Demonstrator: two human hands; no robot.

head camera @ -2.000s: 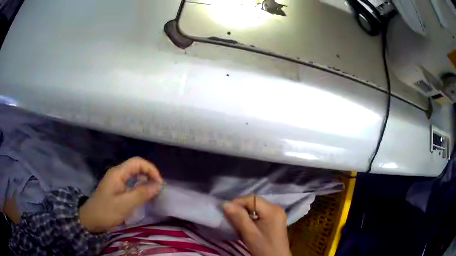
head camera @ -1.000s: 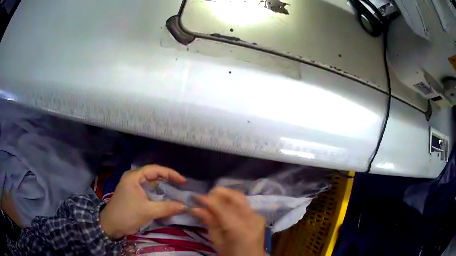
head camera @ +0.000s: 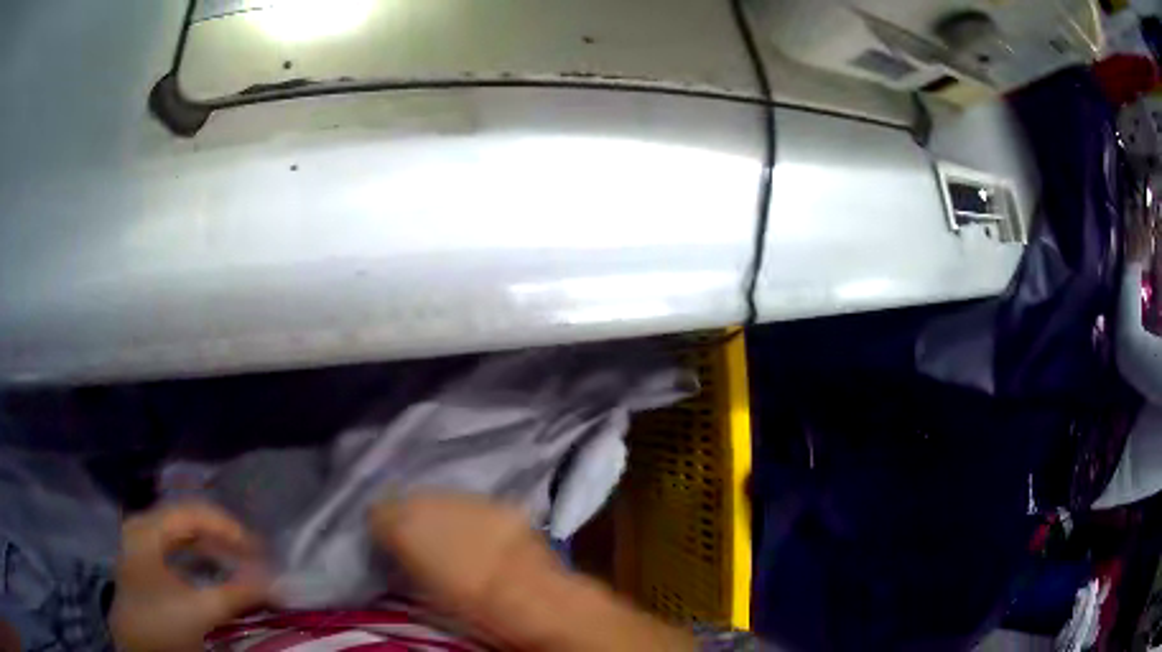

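Observation:
Lilac-grey cloth (head camera: 427, 439) lies loosely folded in the lap, below the table's front edge. My left hand (head camera: 191, 573) is at the lower left, blurred, with thumb and fingers pinched together on the cloth's left edge. My right hand (head camera: 472, 560) is to its right, strongly blurred, with its fingertips over the cloth. Whether it grips the cloth cannot be told.
The worn white sewing table (head camera: 382, 229) spans the view above the hands. A black cord (head camera: 767, 178) crosses its front edge. A yellow perforated crate (head camera: 729, 497) stands below the edge, right of the cloth. Dark blue fabric (head camera: 879, 497) hangs further right.
The view has swung to the right, so table and crate appear further left. The hands were close together over the cloth a second ago and are now wider apart.

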